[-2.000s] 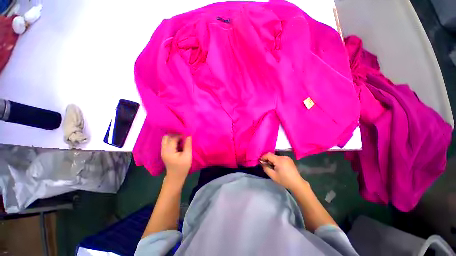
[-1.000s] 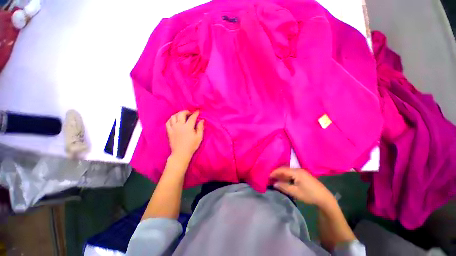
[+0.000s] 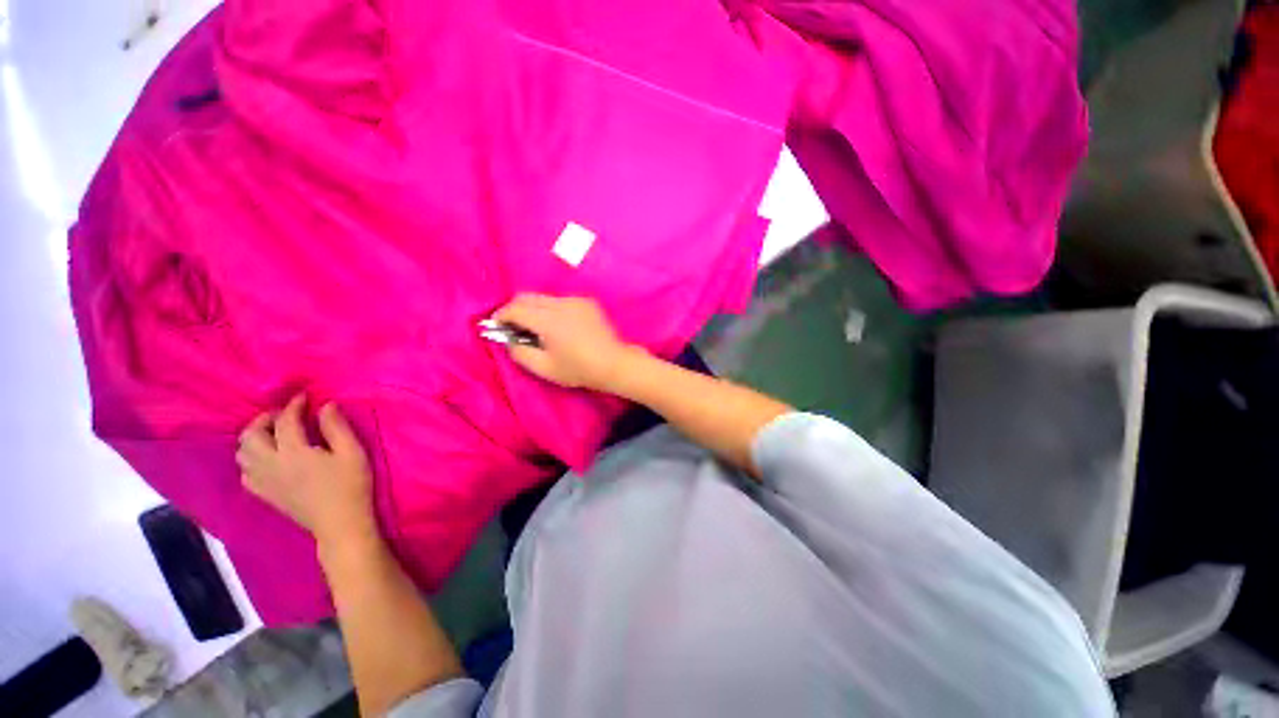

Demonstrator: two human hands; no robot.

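Note:
A large bright magenta jacket lies spread over the white table, with a small pale square sticker on its sleeve. My left hand rests on the cloth at the lower left, fingers spread and bent, palm down. My right hand is on the jacket near its middle and holds small silvery thread snips, their points showing past the fingers to the left. Whether either hand pinches cloth cannot be told.
A black phone, a crumpled cream bundle and a dark cylinder lie at the lower left. More magenta cloth hangs at the upper right. A grey chair stands at the right on the green floor.
The view has turned to the right, so the table's things sit lower left. My right hand has moved from the jacket's bottom edge up onto the cloth. The snips now show clearly.

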